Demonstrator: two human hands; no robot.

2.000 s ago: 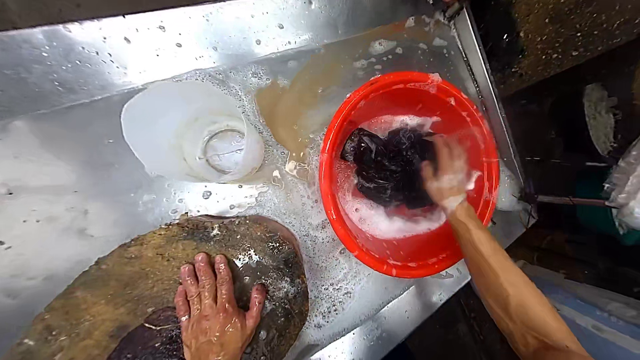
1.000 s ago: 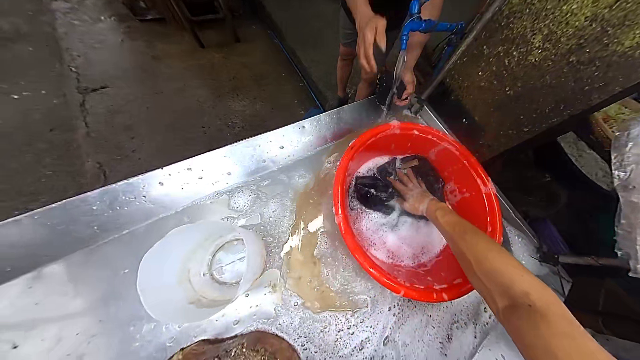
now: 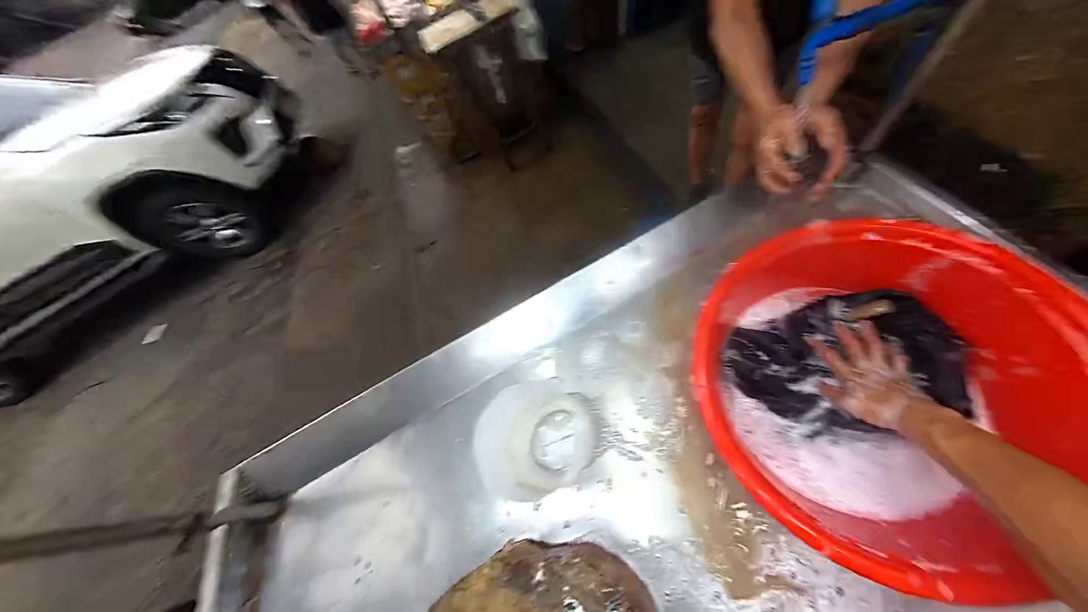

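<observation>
A red plastic basin [image 3: 714, 374] stands on a wet stainless steel table at the right of the head view. Inside it, dark cloth [image 3: 782, 357] lies in white suds, with a small brownish piece [image 3: 870, 309] on top. My right hand [image 3: 867, 378] rests on the cloth, fingers spread and palm down, gripping nothing. My left hand is out of the frame. A translucent white plastic container [image 3: 510, 446] is on the table left of the basin. A round, worn wooden block [image 3: 552, 582] shows at the bottom edge.
The metal table's raised rim [image 3: 510, 331] runs diagonally beyond the container. Across the table's far corner, another person's hands [image 3: 799, 149] are held together under a blue pipe [image 3: 850, 30]. Past the wet ground stands a white car [image 3: 161, 153]. Brown water lies beside the basin.
The view has swung far up and left, bringing the car in. My left hand, on the block two seconds ago, is out of view. The other person's hands have come together.
</observation>
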